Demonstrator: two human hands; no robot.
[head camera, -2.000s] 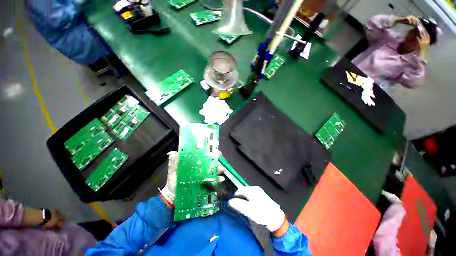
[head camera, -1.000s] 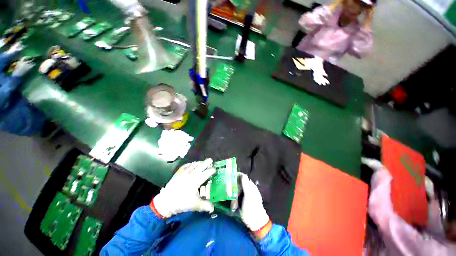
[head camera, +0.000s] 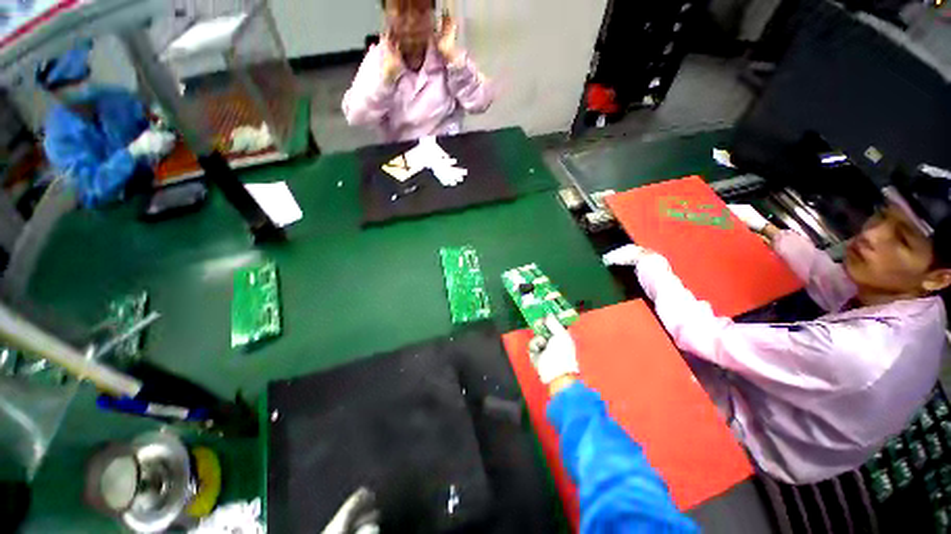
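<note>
My right hand (head camera: 554, 353), in a white glove, reaches forward and grips the near end of a green circuit board (head camera: 534, 293) at the far edge of the orange-red mat (head camera: 636, 386). White and dark parts show on the board. My left hand (head camera: 357, 514), gloved, is cut off by the bottom edge, over the black bench mat (head camera: 355, 428); its fingers are only partly seen and I cannot tell if it holds anything. A second green board (head camera: 464, 284) lies just left of the held one.
Another board (head camera: 255, 304) lies farther left. A silvery pot (head camera: 146, 482) with a yellow item stands lower left by a slanting post (head camera: 78, 360). A neighbour in pink (head camera: 813, 355) sits at the right by a second orange-red mat (head camera: 709, 245). White gloves (head camera: 436, 162) lie on a far black mat.
The view has turned right. My hands have parted: the right has moved out to the right onto a board beyond the orange-red mat, and the left is now at the bottom edge.
</note>
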